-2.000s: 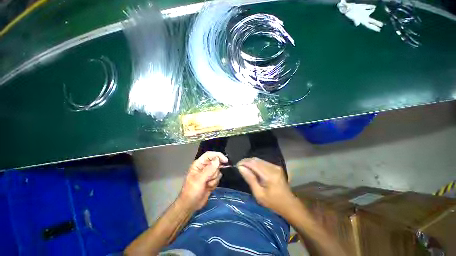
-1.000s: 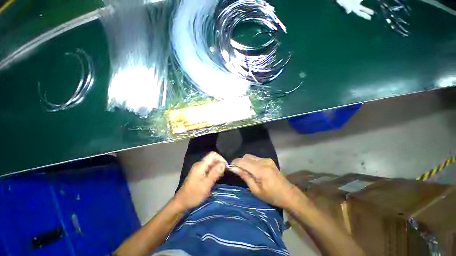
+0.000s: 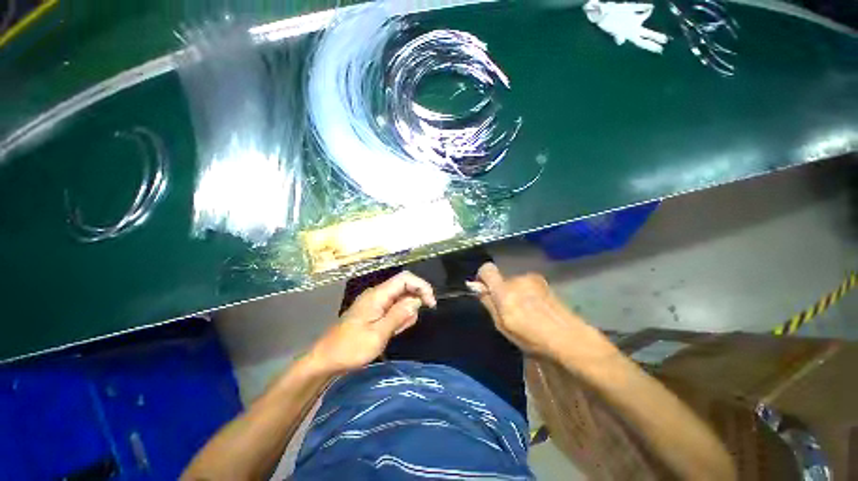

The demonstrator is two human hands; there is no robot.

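My left hand [image 3: 376,318] and my right hand [image 3: 516,299] are bare and held over my lap, just below the table's front edge. A short stretch of a thin, pale wire or tube [image 3: 453,295] runs between their fingertips; its ends are hidden in the fingers and too small to tell. On the table lie a dark shiny wire coil [image 3: 405,113], a pale curved bundle of tubing [image 3: 341,113] touching it, and a straight clear bundle [image 3: 246,178] to the left. A yellow-tan block [image 3: 381,237] under crinkled clear film lies at the table edge.
Thin silvery arcs [image 3: 150,193] lie far left on the green table [image 3: 602,131]. White gloves [image 3: 628,23] and dark loops [image 3: 707,38] lie upper right. Blue bins [image 3: 122,395] are below left, another [image 3: 597,233] under the table. Brown cartons [image 3: 696,399] stand at right on the floor.
My hands have moved apart, from nearly touching fingertips to a clear gap with the thin piece across it. The camera view has shifted, so the table items appear farther left than two seconds ago.
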